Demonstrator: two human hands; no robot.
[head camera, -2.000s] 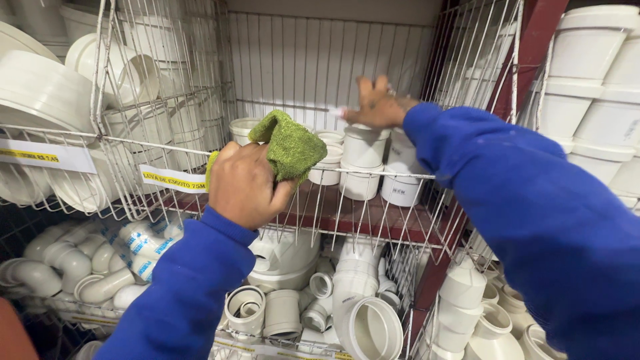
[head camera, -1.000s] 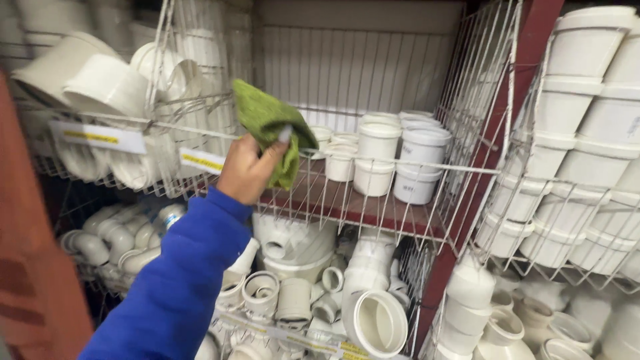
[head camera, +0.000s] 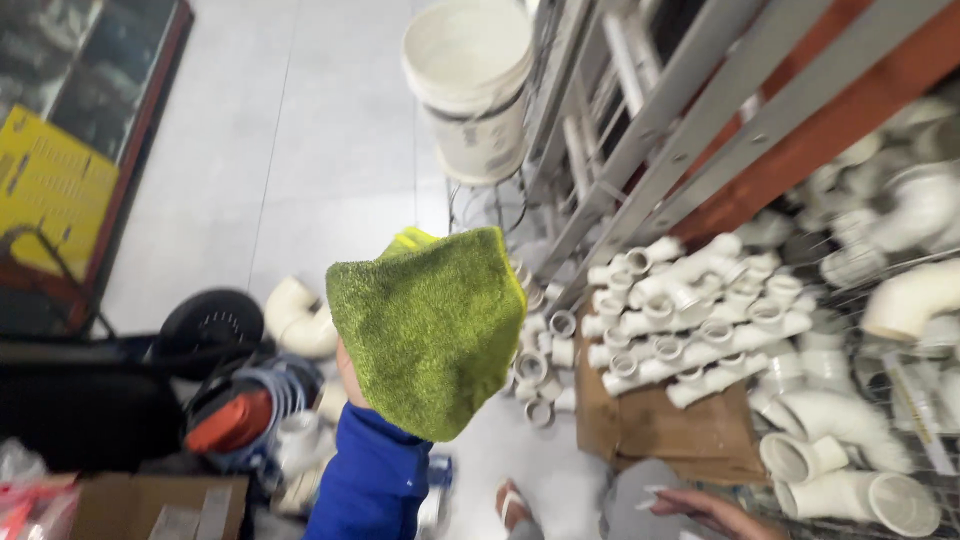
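My left hand (head camera: 349, 375), in a blue sleeve, holds up a green microfiber cloth (head camera: 431, 330) with a yellow edge in the middle of the view. The cloth covers nearly all of the hand and its fingers. My right hand (head camera: 701, 508) is low at the right, beside a grey-clad knee, with its fingers stretched out and nothing seen in it. Nearest to the cloth on its right are white plastic pipe fittings (head camera: 538, 367) on the floor. White pipe tees (head camera: 705, 330) lie in rows on a brown cardboard piece (head camera: 660, 431).
A white bucket (head camera: 469, 90) stands beyond the cloth, next to leaning metal ladders (head camera: 637, 157). Wire racks with pipe elbows (head camera: 847, 427) are at the right. At the left are a glass display case (head camera: 142, 112), a black round object (head camera: 214, 326) and a cardboard box (head camera: 157, 506).
The view has swung from the wire shelves down to the floor. The right hand has left the white caps on the shelf; the left still holds the green cloth.
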